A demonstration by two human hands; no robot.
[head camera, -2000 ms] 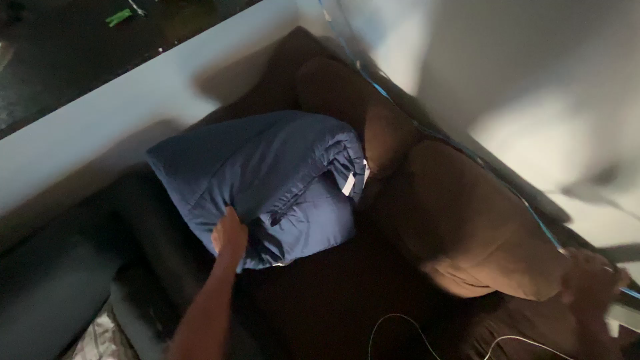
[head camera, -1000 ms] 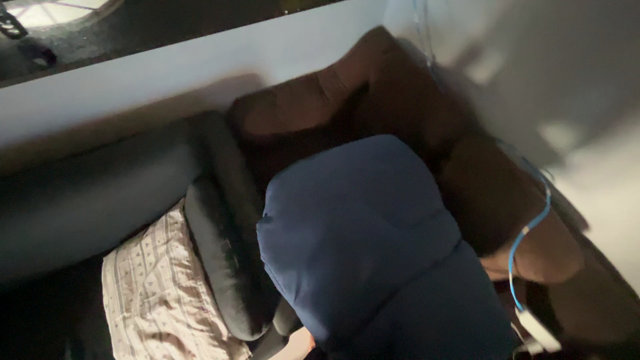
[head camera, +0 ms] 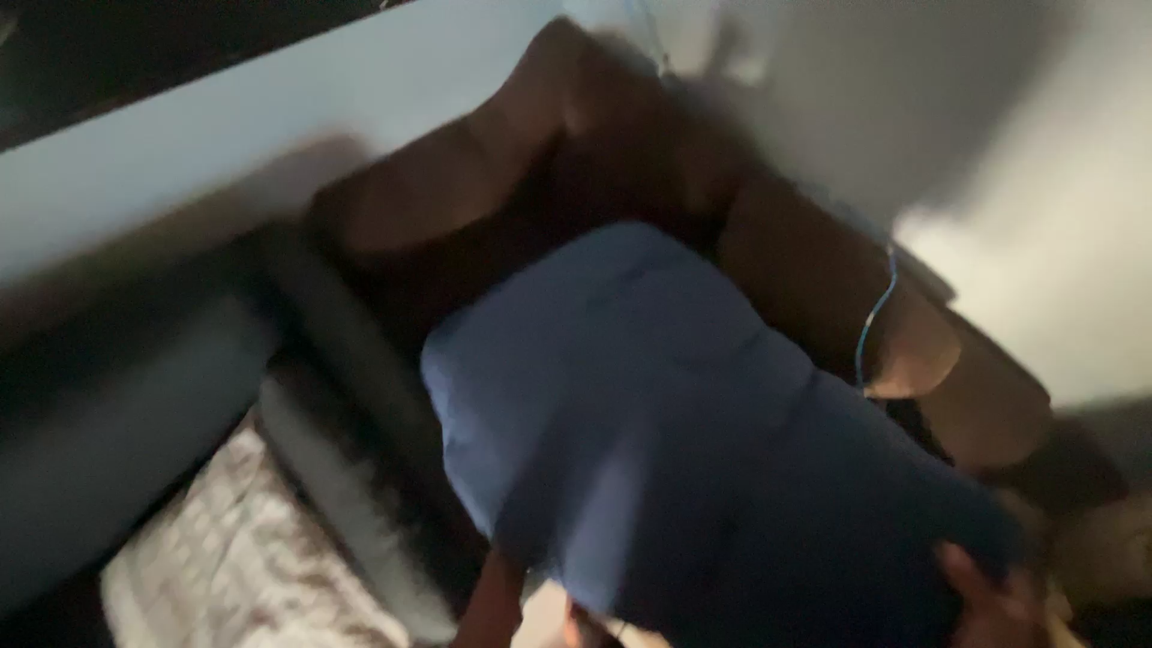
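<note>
A padded dark blue cloth item (head camera: 684, 423), perhaps a cushion or folded quilt, spans the middle of the head view above the brown sofa. At its right edge, my right hand (head camera: 990, 594) grips it with the fingers over the top face. Low at its left edge is my left hand (head camera: 499, 576), mostly hidden under the cloth, so its fingers do not show. The picture is blurred.
A brown corner sofa (head camera: 423, 193) stands against the wall. At left are a dark grey sofa (head camera: 117, 432) and a patterned light pillow (head camera: 234, 549). A blue cable (head camera: 877, 315) hangs over the sofa's right backrest. A dark ledge (head camera: 135, 54) crosses the top left.
The blue item lay bunched on the brown sofa with my left hand on it; now it is spread out flatter and nearer. My right hand has moved from the sofa's right side onto its edge.
</note>
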